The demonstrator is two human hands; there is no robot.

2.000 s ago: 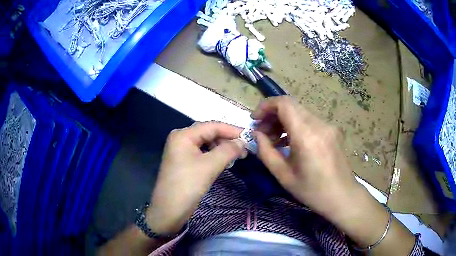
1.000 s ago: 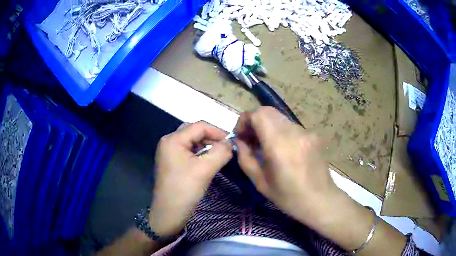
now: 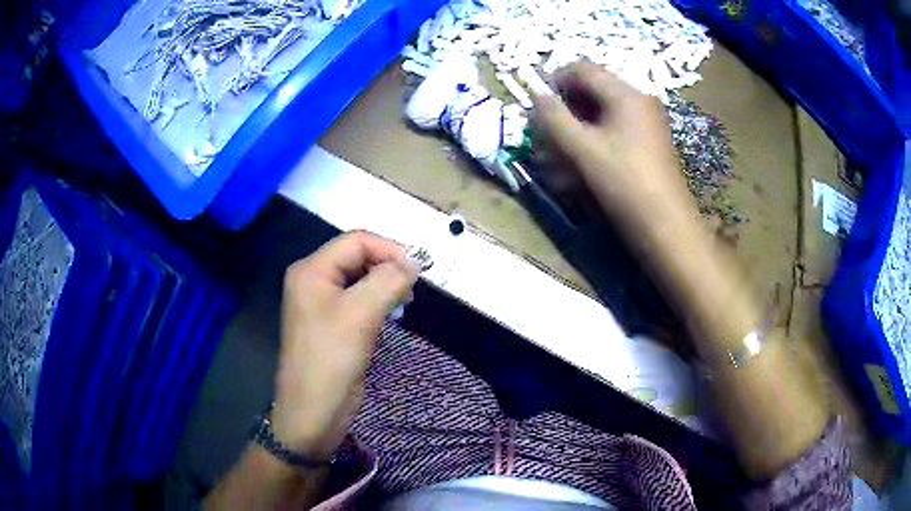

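My left hand (image 3: 345, 314) is at the table's white front edge, thumb and forefinger pinched on a small white corded piece (image 3: 420, 258). My right hand (image 3: 599, 125) is over the cardboard at the near side of the heap of white plastic housings (image 3: 589, 35), its fingertips by a white housing (image 3: 534, 82); whether it grips one cannot be told. The padded hammer (image 3: 474, 118), with its white cloth head and blue cord, lies left of my right hand, its black handle partly under my forearm. The small metal parts (image 3: 704, 150) are partly hidden behind my right hand.
A small round black fixture (image 3: 456, 227) is on the white table edge (image 3: 519, 299). A blue tray of white cords (image 3: 240, 190) stands upper left, stacked blue trays (image 3: 130, 339) low at left, more blue bins (image 3: 859, 289) at right. A paper label (image 3: 834, 209) lies on the brown cardboard (image 3: 400, 160).
My hands have parted. My right hand has moved up and away to the white heap. My left hand has shifted slightly left with the small piece. The black fixture is now uncovered.
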